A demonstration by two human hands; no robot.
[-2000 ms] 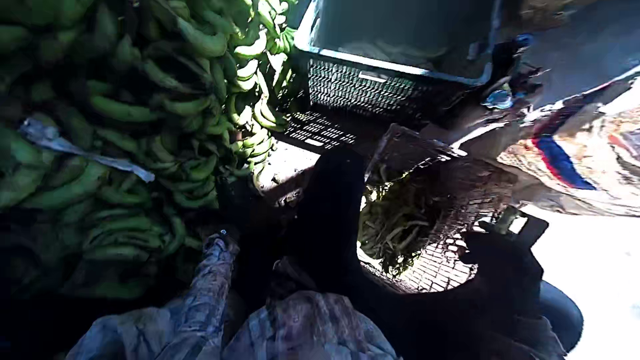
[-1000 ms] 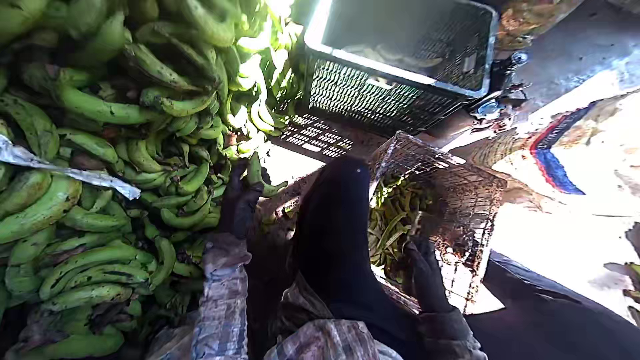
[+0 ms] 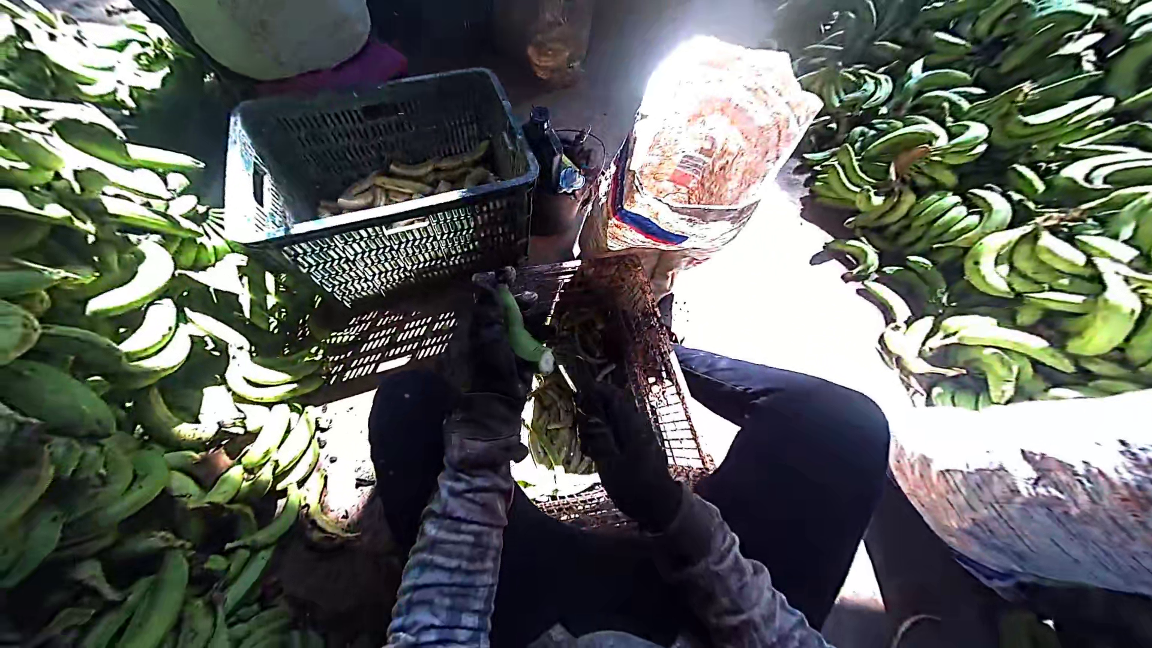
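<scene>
My left hand (image 3: pixel 493 346), in a dark glove, grips a green plantain (image 3: pixel 522 331) that points down and to the right. Close by on the right is my right hand (image 3: pixel 625 441), also dark-gloved, fingers curled around something thin whose pale tip shows near the plantain's lower end; it looks like a knife (image 3: pixel 567 378), mostly hidden. Both hands are above a wire-mesh crate (image 3: pixel 666 396) between my knees, which holds green peels (image 3: pixel 553 427). Beyond it, a dark plastic crate (image 3: pixel 396 225) holds peeled plantains (image 3: pixel 405 184).
Piles of green plantains lie at the left (image 3: pixel 135 360) and at the right (image 3: pixel 1017 225). A filled sack (image 3: pixel 711 153) stands past the mesh crate, with a dark bottle (image 3: pixel 543 139) beside the plastic crate. Another pale sack (image 3: pixel 1035 495) is at lower right. A large pale container (image 3: pixel 270 36) is at upper left.
My left hand has moved from the left pile to above the mesh crate, holding a plantain. My right hand is now close to it. The view has swung to the right.
</scene>
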